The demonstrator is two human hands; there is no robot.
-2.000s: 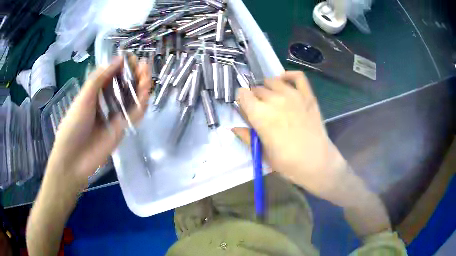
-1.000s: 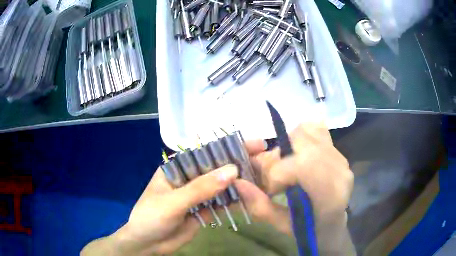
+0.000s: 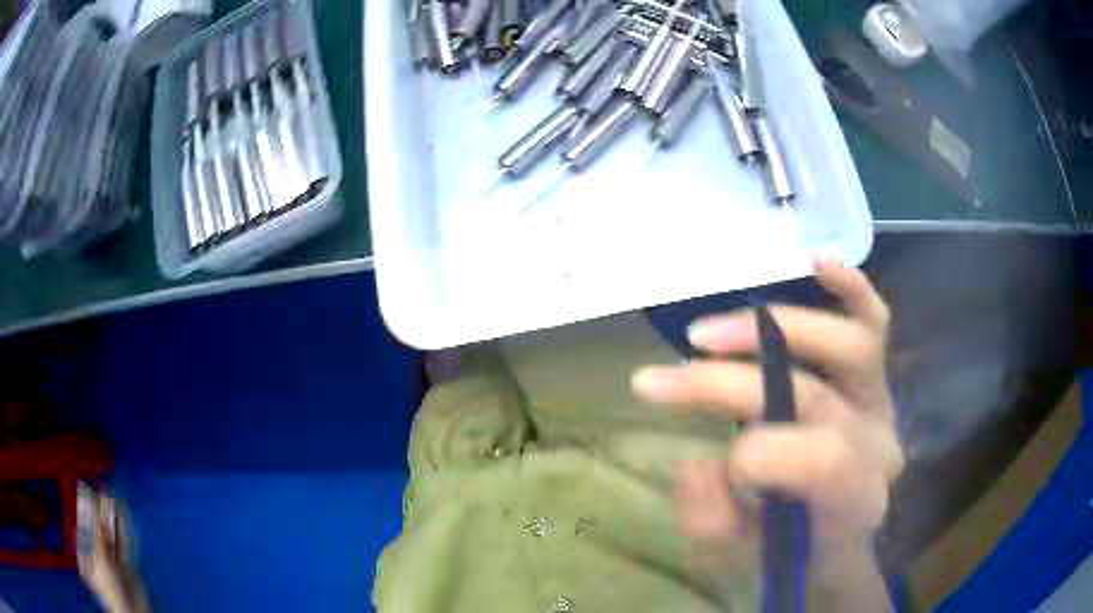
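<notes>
My right hand (image 3: 815,419) is at the lower right, in front of the white tray's near edge, and grips the tweezers (image 3: 779,383). Their dark pointed tip is up and the blue handle down; the fingers are partly spread and blurred. My left hand (image 3: 110,575) is small and blurred at the lower left, partly cut off, with silvery striped cylindrical parts (image 3: 91,521) in it. The white tray (image 3: 414,281) holds a loose pile of silver cylindrical parts (image 3: 539,138) towards its far side.
A clear plastic box (image 3: 170,228) with parts in rows stands left of the tray. Stacked clear boxes (image 3: 78,144) are at the far left. A dark flat packet (image 3: 899,108) and a white round container (image 3: 893,34) lie at the right. A red frame (image 3: 36,515) is at the lower left.
My left hand has moved from the centre to the far lower left, away from my right hand. My right hand has shifted right and its fingers have spread, still with the tweezers.
</notes>
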